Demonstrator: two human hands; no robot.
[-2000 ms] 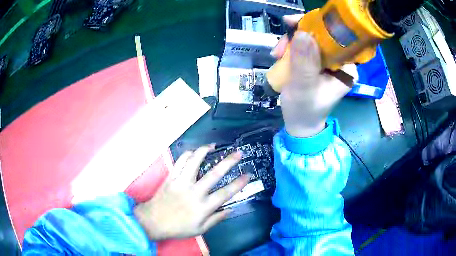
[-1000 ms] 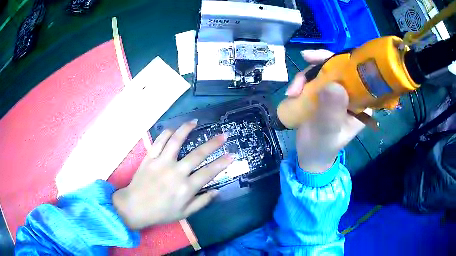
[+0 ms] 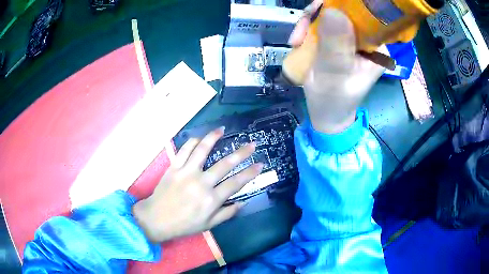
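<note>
The circuit board lies in its black housing in the middle, with a bright white strip near its lower edge. My left hand lies flat with fingers spread over the left part of the board and holds nothing. My right hand grips the yellow-orange electric screwdriver, its tan nose pointing down-left at the front of the screw feeder. The driver tip is blurred against the feeder's pick-up area, so contact cannot be told. The driver's top is cut off by the upper edge.
A red mat lies at left with a long white sheet across it. A blue bin and a pink strip are behind my right hand. Units with fan grilles stand far right. Dark boards are at upper left.
The screwdriver was at the feeder, then over the right edge of the housing, and is now back at the feeder. My left hand stays on the board. The view has shifted.
</note>
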